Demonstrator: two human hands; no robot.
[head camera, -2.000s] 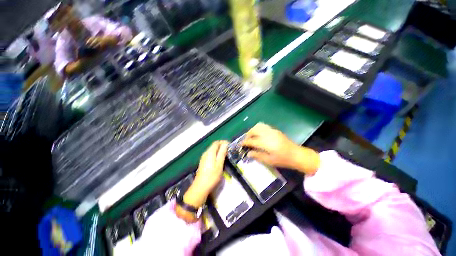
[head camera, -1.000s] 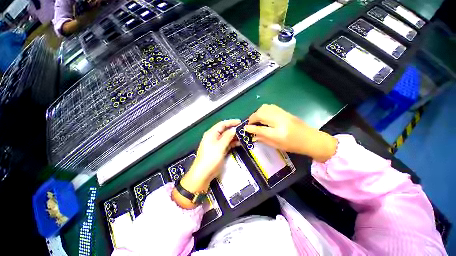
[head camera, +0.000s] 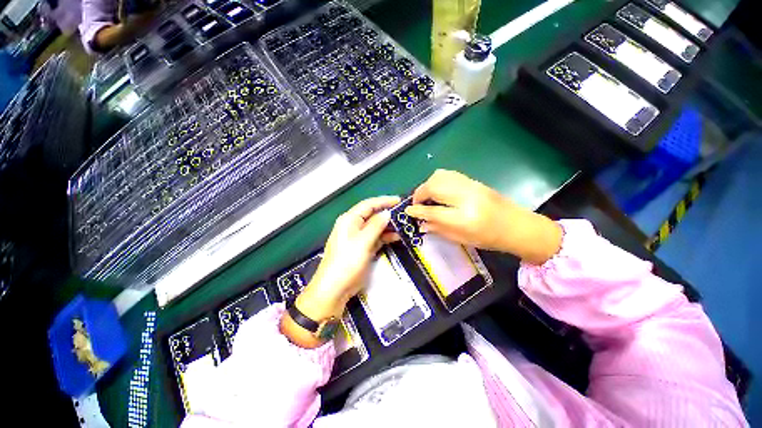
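Note:
A phone back cover (head camera: 447, 266) lies at the right end of the black foam tray (head camera: 338, 386), its camera end tilted up between my hands. My right hand (head camera: 459, 213) pinches at the ringed camera area with thumb and fingers. My left hand (head camera: 353, 251) holds the cover's upper left edge; its fingertips are partly hidden. Another cover (head camera: 393, 297) lies beside it, and several more sit further left in the tray, partly under my left arm. Whether a small part is between my right fingertips cannot be told.
Stacked clear blister trays (head camera: 226, 142) of ringed parts lie behind on a white board (head camera: 251, 224). A white bottle (head camera: 474, 71) stands by a yellow post (head camera: 454, 33). Another foam tray (head camera: 535, 100) is at right. A blue bin (head camera: 63, 351) and dotted strip (head camera: 142, 376) are at left. Another person's arm (head camera: 113, 33) shows.
The view has steadied and shifted since the oldest frame. My hands stay at the same cover, with its camera end now held up. Little has changed in the last second.

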